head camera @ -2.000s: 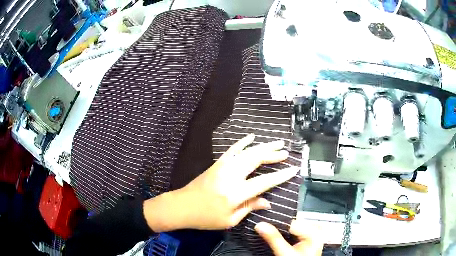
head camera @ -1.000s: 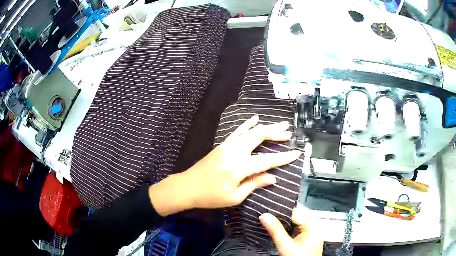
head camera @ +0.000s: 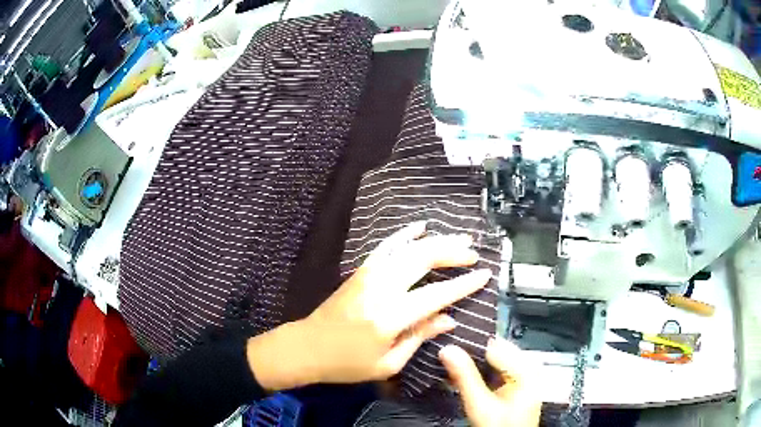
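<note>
A dark striped garment piece (head camera: 400, 200) lies flat left of the overlock machine (head camera: 576, 83), its right edge at the presser foot area (head camera: 509, 188). My left hand (head camera: 375, 308) lies palm down on the piece, fingers apart, fingertips just in front of the presser foot and near the edge. My right hand (head camera: 492, 388) is at the bottom, cut off by the frame's edge, its thumb and index finger pinching the piece's near right edge. The needle is too small to make out.
A large striped pile (head camera: 225, 183) lies at left, with plain dark cloth (head camera: 371, 108) beside it. Snips (head camera: 659, 344) and a yellow-orange handle (head camera: 691, 304) lie at right. A thread chain (head camera: 577, 388) hangs at the front edge. A red stool (head camera: 104, 346) stands lower left.
My left hand moved forward with the piece, then back towards me. My right hand stays near the front edge, slightly shifted. The cloth's folds beside the presser foot have changed; the pile lies still.
</note>
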